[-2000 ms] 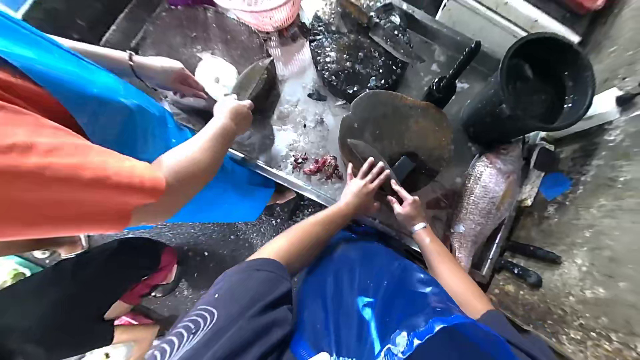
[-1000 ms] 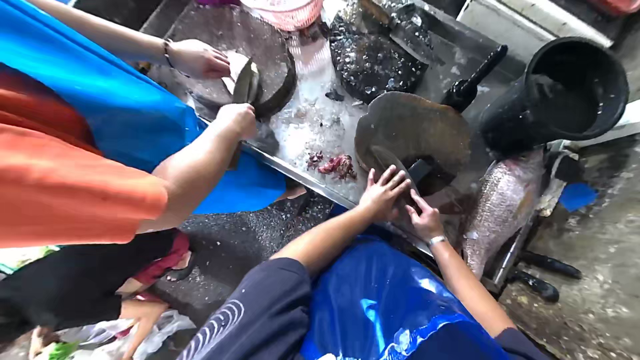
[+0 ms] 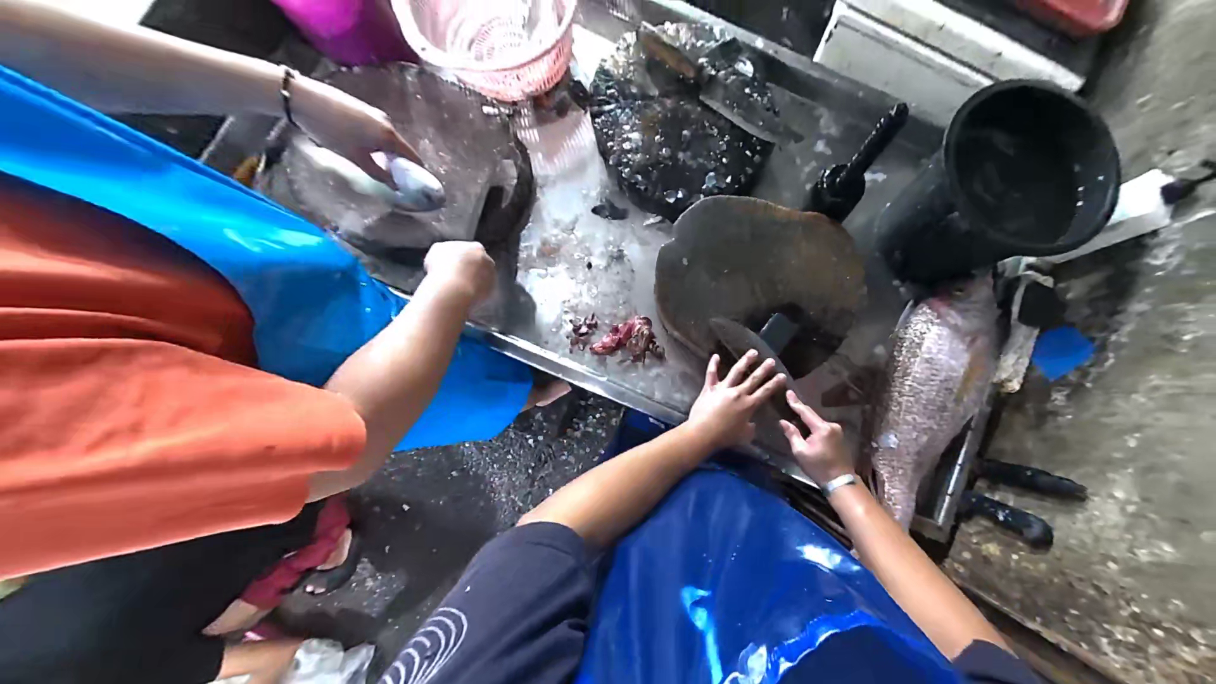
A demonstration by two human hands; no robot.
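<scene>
A knife [image 3: 746, 344] lies slantwise over the near part of a round chopping block [image 3: 760, 256], beside a dark rectangular block [image 3: 781, 332], perhaps a sharpening stone. My left hand [image 3: 733, 401] has its fingers spread, their tips against the blade. At the blade's lower end my right hand [image 3: 819, 445] is curled, its index finger stretched along the knife; the handle is hidden there. Right of the chopping block lies a large scaly fish [image 3: 936, 389]. Dark red scraps [image 3: 627, 337] lie on the wet metal table to the left.
A co-worker's hand [image 3: 356, 133] holds a small pale fish [image 3: 413, 182] at another block; their other hand [image 3: 463, 271] is nearer me. Behind are a pink basket [image 3: 513, 66] and a scale-strewn black block [image 3: 679, 142]. A black bucket [image 3: 1031, 176] stands right, dark handles [image 3: 1012, 518] near the edge.
The co-worker's hands, earlier close together at the fish and knife, are now farther apart. My hands keep nearly the same place at the knife.
</scene>
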